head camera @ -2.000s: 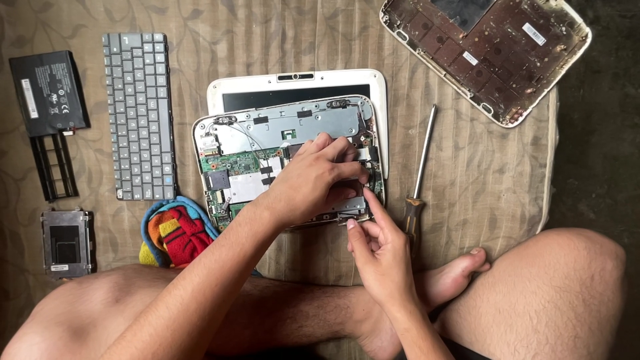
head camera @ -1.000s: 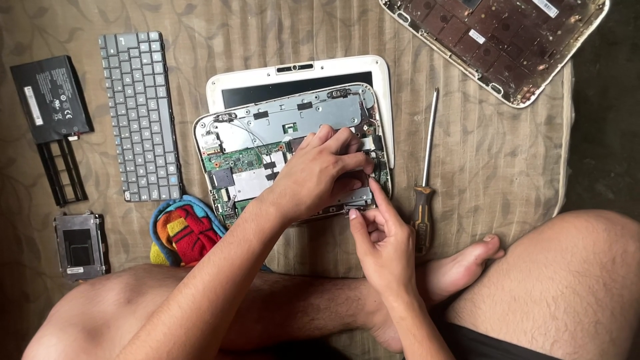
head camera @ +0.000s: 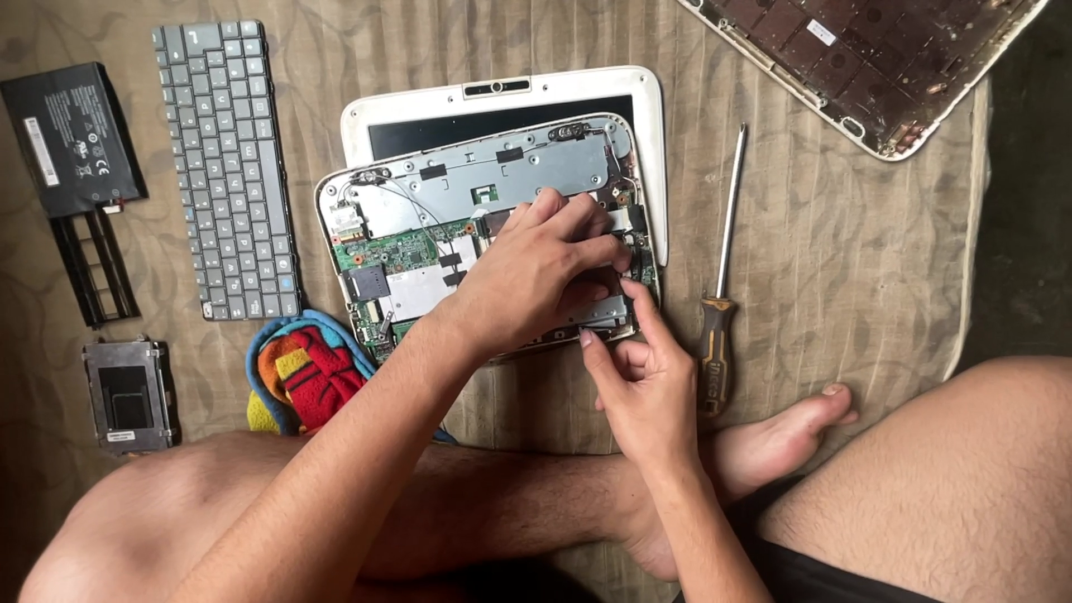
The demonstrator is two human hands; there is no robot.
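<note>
An opened laptop base [head camera: 402, 251], with a green circuit board and a metal plate, lies slightly tilted over a white-framed laptop screen [head camera: 502, 96]. My left hand [head camera: 536, 268] reaches across the base, its fingers bent over the right part of the board; what lies under the palm is hidden. Close to it, my right hand [head camera: 641, 368] has its thumb at the front edge and its index finger on the right side of the base. Whether either hand grips a part cannot be told.
At the left lie a keyboard [head camera: 226, 167], a black battery pack [head camera: 75, 142] and a metal drive caddy [head camera: 130, 398]. A colourful cloth [head camera: 314, 377] touches my leg. A screwdriver [head camera: 720, 318] lies right of the laptop. A brown-lined case cover [head camera: 871, 63] is at the upper right.
The view has shifted slightly. Both hands stay at the right part of the laptop base, with only small finger movements.
</note>
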